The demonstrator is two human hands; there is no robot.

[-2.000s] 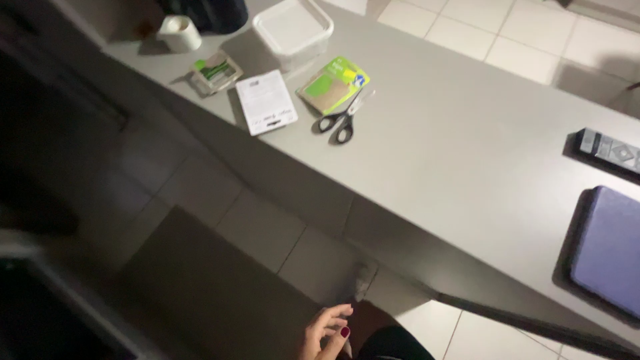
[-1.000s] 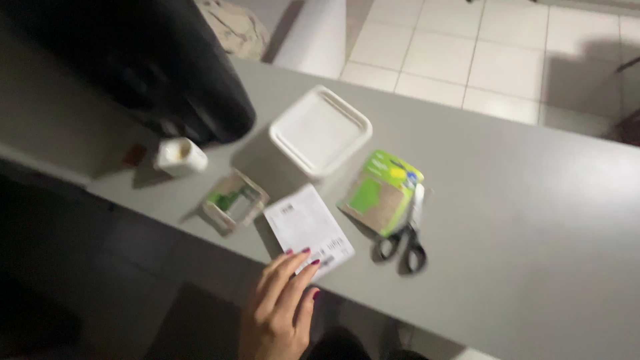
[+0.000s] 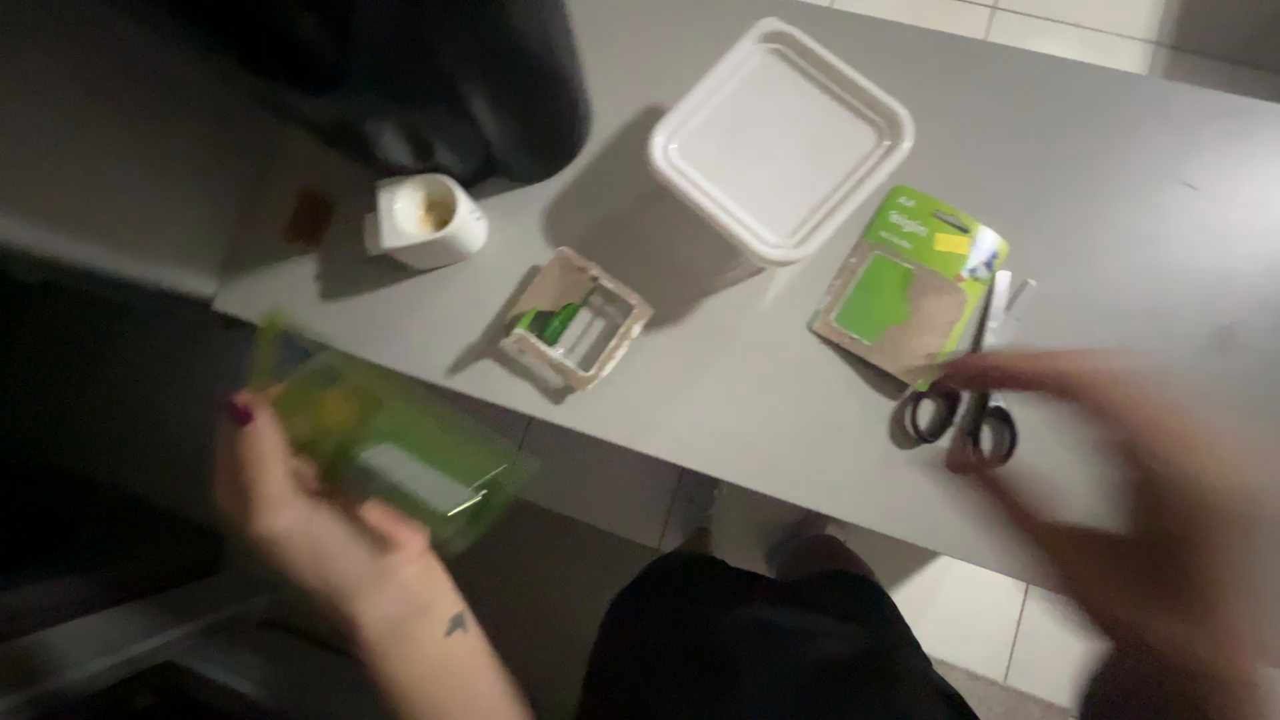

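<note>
My left hand (image 3: 320, 500) holds a green blister pack (image 3: 430, 450), blurred, beyond the counter's near edge. My right hand (image 3: 1130, 480), also blurred, is over the black-handled scissors (image 3: 990, 400), thumb and fingers apart around the handles; whether it touches them I cannot tell. The scissors' blades lie beside an opened green card package (image 3: 895, 290) with torn brown backing. Left of that package rests an open clear plastic blister (image 3: 580, 325) with torn card edges and a green piece inside.
A lidded white plastic container (image 3: 785, 140) stands on the grey counter (image 3: 1120, 230) behind the packages. Further left are a small white cup-like holder (image 3: 430, 220) and a large dark object (image 3: 480, 80). My legs are below the counter's near edge.
The white card that lay on the counter under my left hand is gone from there, and that hand now holds a green pack. My right hand has come into view at the scissors. The view is closer.
</note>
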